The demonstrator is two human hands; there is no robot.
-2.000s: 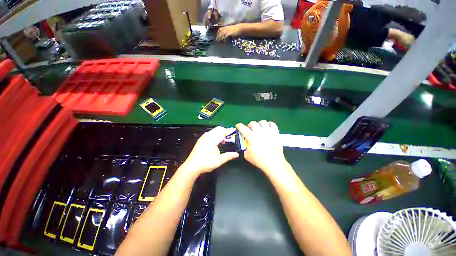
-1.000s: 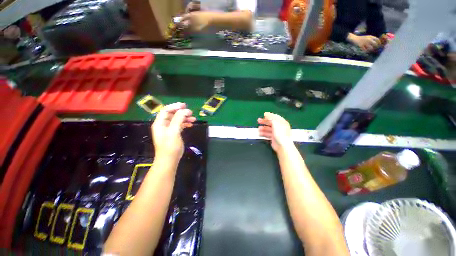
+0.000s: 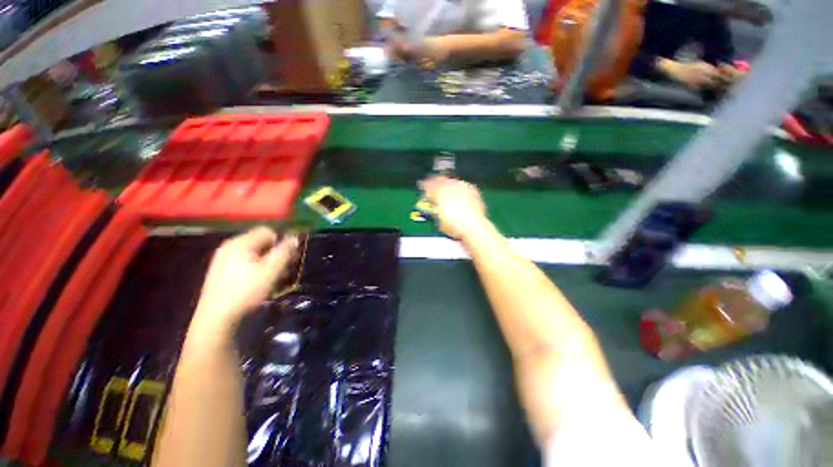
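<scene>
My left hand (image 3: 245,274) is over the black blister tray (image 3: 365,264), its fingertips pinching a yellow-bordered display module (image 3: 297,266), blurred and partly hidden. Two more yellow-bordered modules lie in the tray's lower left; my left forearm covers the part beside them. My right hand (image 3: 454,205) reaches onto the green belt, its fingers closed on a blue-and-yellow unit (image 3: 423,210), mostly hidden under them. Another yellow-framed unit (image 3: 330,205) lies on the belt between my hands.
A red tray (image 3: 228,169) lies on the belt, with stacked red trays (image 3: 64,274) far left. Small boards (image 3: 530,171) and dark pieces are on the belt. A smartphone (image 3: 656,242) leans by the slanted post; a bottle (image 3: 717,315) and fan (image 3: 753,415) are right. People sit opposite.
My left hand has moved left and down from the belt's edge and lifted a module off the tray. My right hand has moved left and forward onto the belt unit.
</scene>
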